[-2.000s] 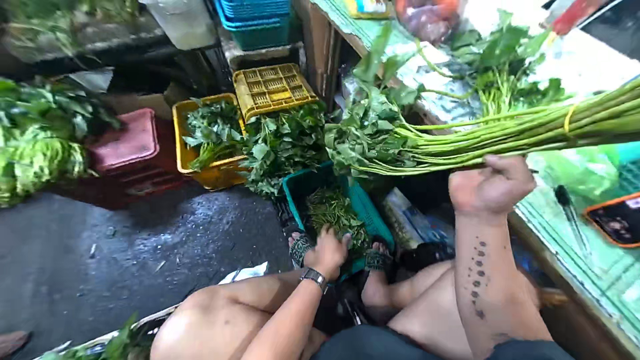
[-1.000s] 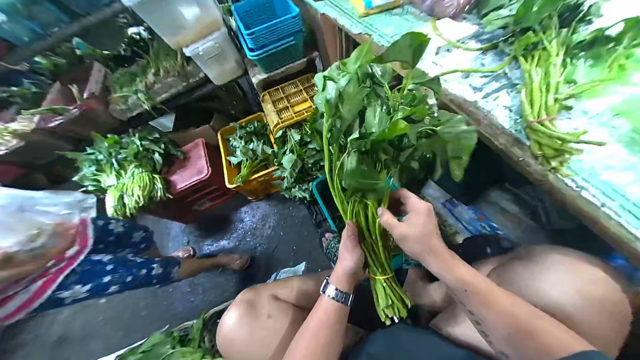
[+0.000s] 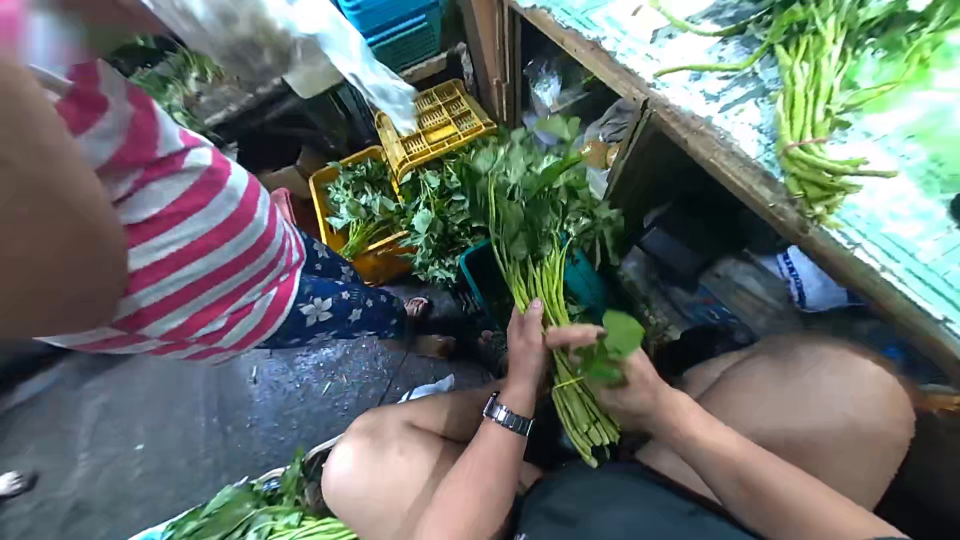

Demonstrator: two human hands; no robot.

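My left hand (image 3: 527,345), below the leaves, grips the stems of a bunch of leafy greens (image 3: 536,277). The bunch stands leaf end away from me, cut ends near my lap, with a yellow rubber band (image 3: 568,382) around the lower stems. To the right of the stems my right hand (image 3: 626,386) holds a loose green leaf (image 3: 621,335) between its fingers, slightly blurred. Behind the bunch is a teal plastic basket (image 3: 474,279), partly hidden by the greens.
A person in a striped shirt (image 3: 202,247) stands close on the left. Ahead are a yellow crate (image 3: 382,259) of greens and more loose greens (image 3: 439,221). A wooden-edged table (image 3: 720,161) on the right bears another tied bunch (image 3: 814,127). More greens (image 3: 255,517) lie at bottom left.
Two seconds ago my right hand held the bunch sideways, and my left hand was in the teal basket. My left hand now holds the stems. The person at left has come much closer.
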